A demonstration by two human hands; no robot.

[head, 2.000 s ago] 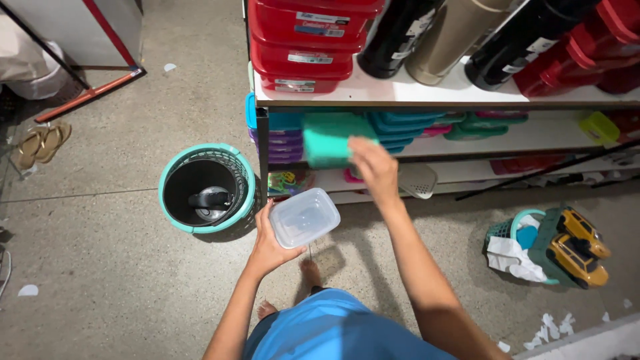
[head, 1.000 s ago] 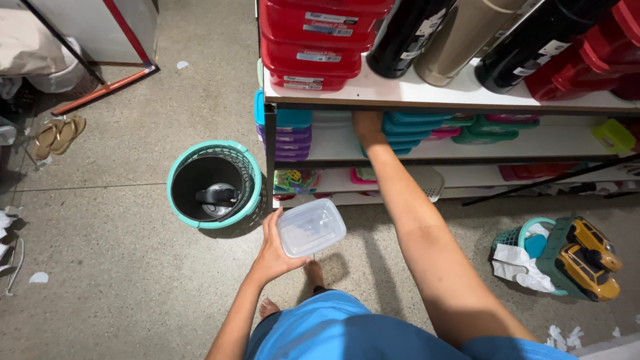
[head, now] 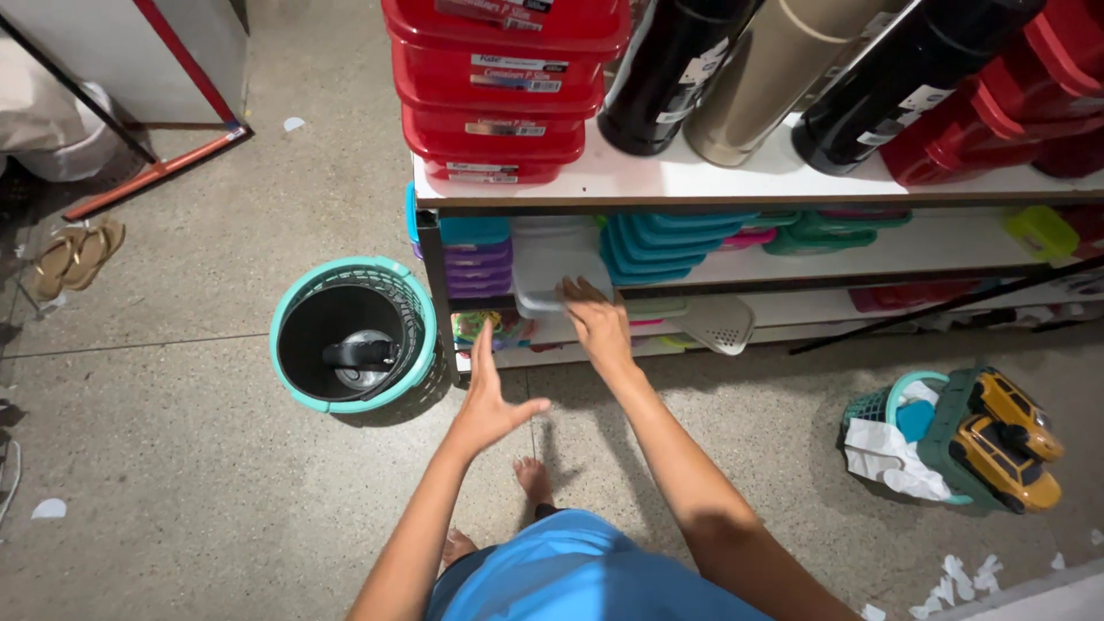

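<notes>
A translucent plastic container [head: 552,263] lies at the front edge of the middle shelf, between a purple and blue stack [head: 476,259] and a stack of blue containers [head: 660,246]. My right hand [head: 599,323] is at its front right corner, fingers slightly blurred; whether they grip or only touch it cannot be told. Below and to the left of it, my left hand [head: 496,401] is raised over the floor with thumb and fingers spread and nothing in it. Red lidded containers [head: 509,95] are stacked on the shelf above.
Left of the shelf stands a turquoise basket [head: 289,371] with a black bucket inside. Large bottles [head: 763,73] stand on the upper shelf. At right, a basket [head: 867,410] holds white paper beside yellow toy cars [head: 1005,461]. A squeegee [head: 164,177] and sandals [head: 78,259] lie at left.
My left hand has let go of the translucent container it held. A translucent container now sits at the shelf front. My right hand, earlier holding a green item and then reaching into the shelf, is at that container.
</notes>
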